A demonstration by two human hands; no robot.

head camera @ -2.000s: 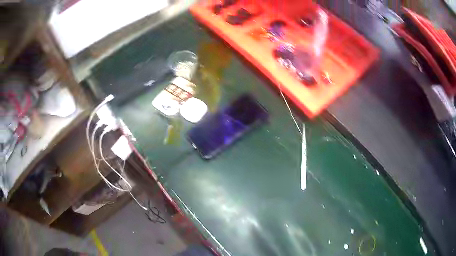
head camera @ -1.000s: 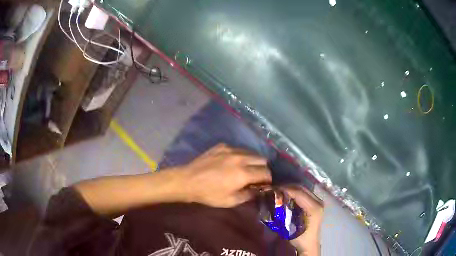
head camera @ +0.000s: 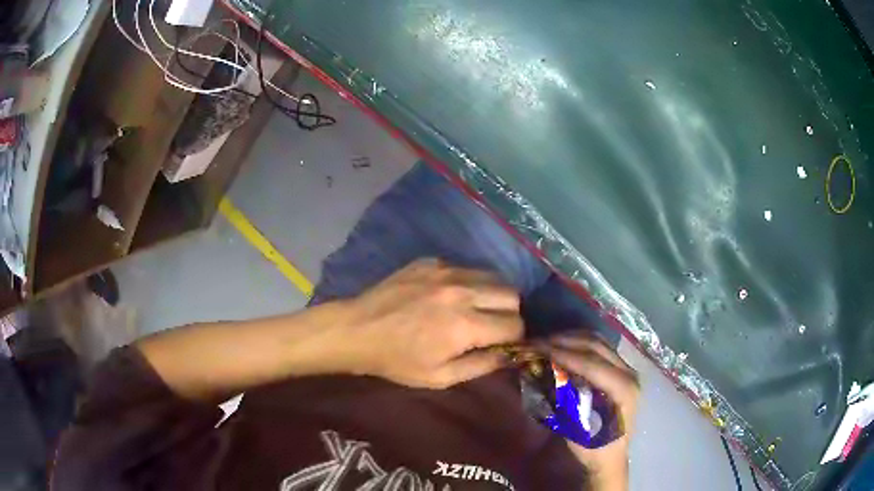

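A shiny purple-blue snack packet (head camera: 581, 414) with white and orange parts is held between my two hands, close to my dark shirt and below the bench's red edge. My left hand (head camera: 431, 326) comes in from the left of the picture and pinches the packet's top edge. My right hand (head camera: 606, 384) is at the packet's right side, its fingers curled round it. The fingertips of both hands nearly meet at the packet's top. Part of the packet is hidden by my fingers.
The green-topped bench (head camera: 594, 134) fills the upper right, with a yellow rubber band (head camera: 840, 184) and small white specks on it. A white and red item (head camera: 847, 432) lies at the lower right. Wooden shelves (head camera: 144, 182) stand at the left, with white cables (head camera: 196, 88) beside the bench edge.
The view has swung down from the phone and orange-red tray to my lap, where both hands with the packet now show. Since one second ago, hands and packet have shifted slightly rightward in the picture.
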